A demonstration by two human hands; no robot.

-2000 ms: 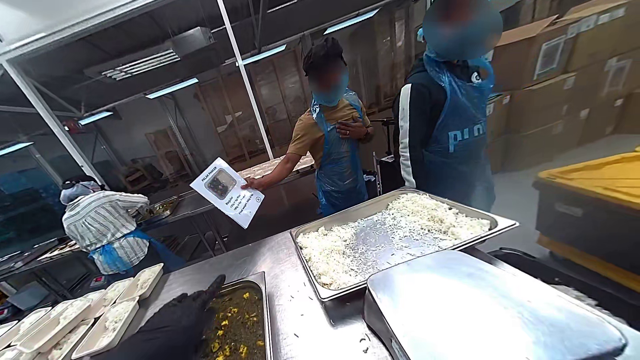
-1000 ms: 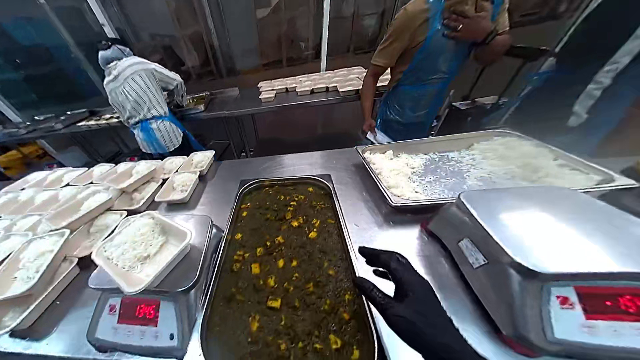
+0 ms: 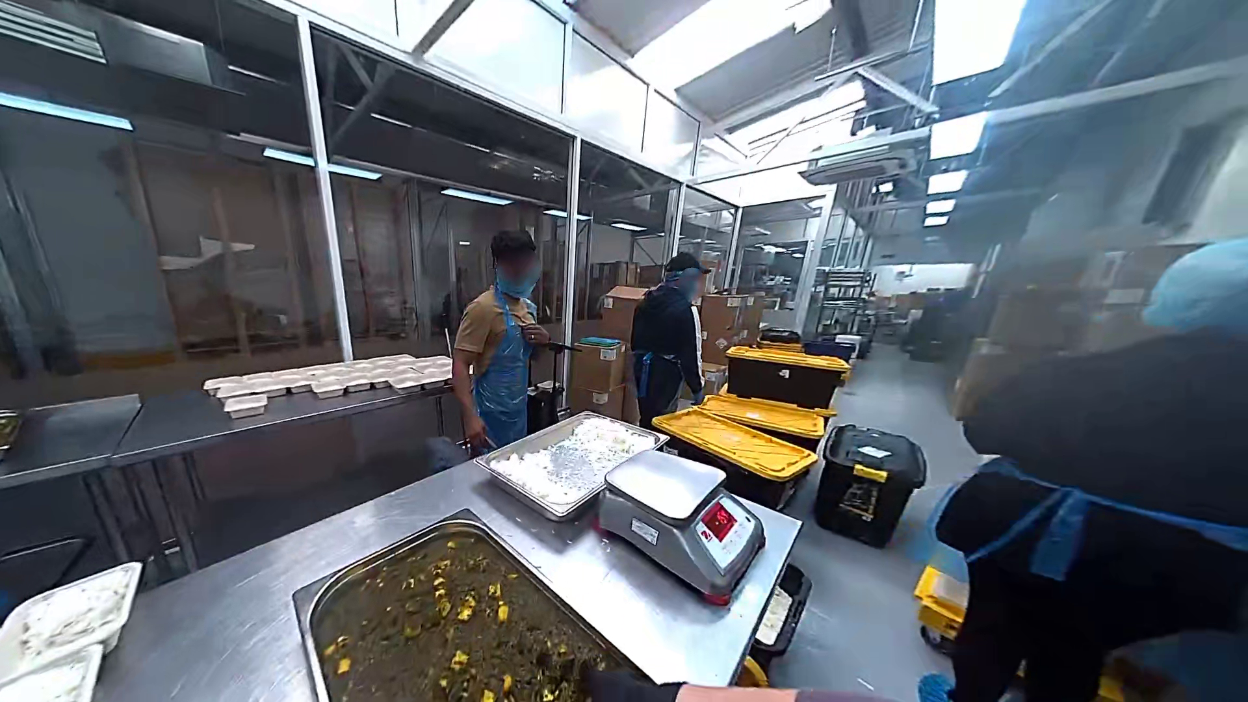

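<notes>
At the bottom edge, my right hand [image 3: 629, 686] in a black glove is partly cut off, over the near right part of a deep steel pan [image 3: 310, 624]. Its fingers blend into the dark food, so their pose cannot be told. My left hand is out of view. The pan holds dark green curry [image 3: 409, 624] with yellow cubes. Behind it on the steel table lies a shallow steel tray [image 3: 492, 472] with white rice [image 3: 536, 473]. A bench scale [image 3: 673, 526] with a lit red display stands right of the pan, close to the tray.
Rice-filled containers [image 3: 73, 614] sit at the left. Across the table stands a co-worker [image 3: 502, 361] in a blue apron; another person [image 3: 668, 341] is farther back. A third person [image 3: 1102, 458] is close at the right. Yellow-lidded totes [image 3: 746, 444] and a black tote [image 3: 870, 487] occupy the floor.
The view has swung up and right. The co-worker in the tan top held up a printed sheet two seconds ago; no sheet shows now. A person in dark clothes now shows at the right.
</notes>
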